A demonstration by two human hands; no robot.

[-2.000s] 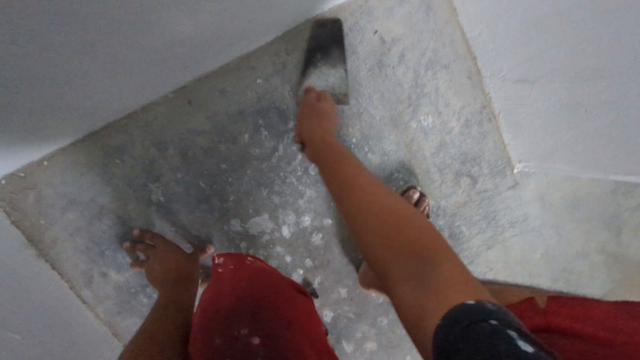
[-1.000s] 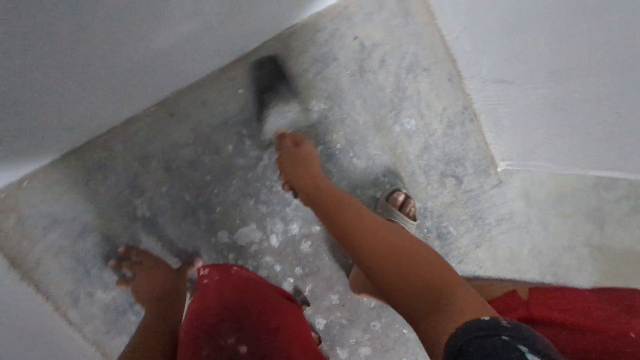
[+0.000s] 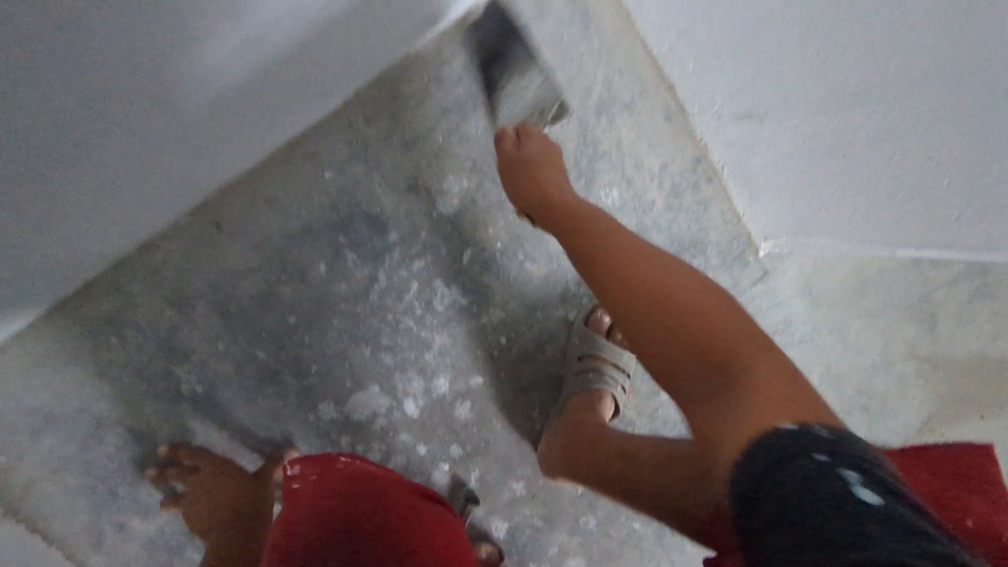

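Observation:
My right hand (image 3: 534,172) is closed around the handle of a wide scraper or putty knife (image 3: 520,71), whose blurred flat blade points toward the top of the view, close to the foot of the left wall. White spots and smears mark the grey concrete floor (image 3: 315,307) below my arm. At the lower left, my left hand (image 3: 209,488) has its fingers spread by the floor and holds nothing visible. It is beside my knee in red cloth (image 3: 362,512).
A pale wall (image 3: 197,102) borders the floor at the upper left, and another wall (image 3: 835,118) stands at the right with its corner near the middle. My sandalled foot (image 3: 598,366) is planted under my right forearm.
My right hand has swept the blade about over the floor and is now farther up toward the wall than a second ago. The left hand remains beside the knee.

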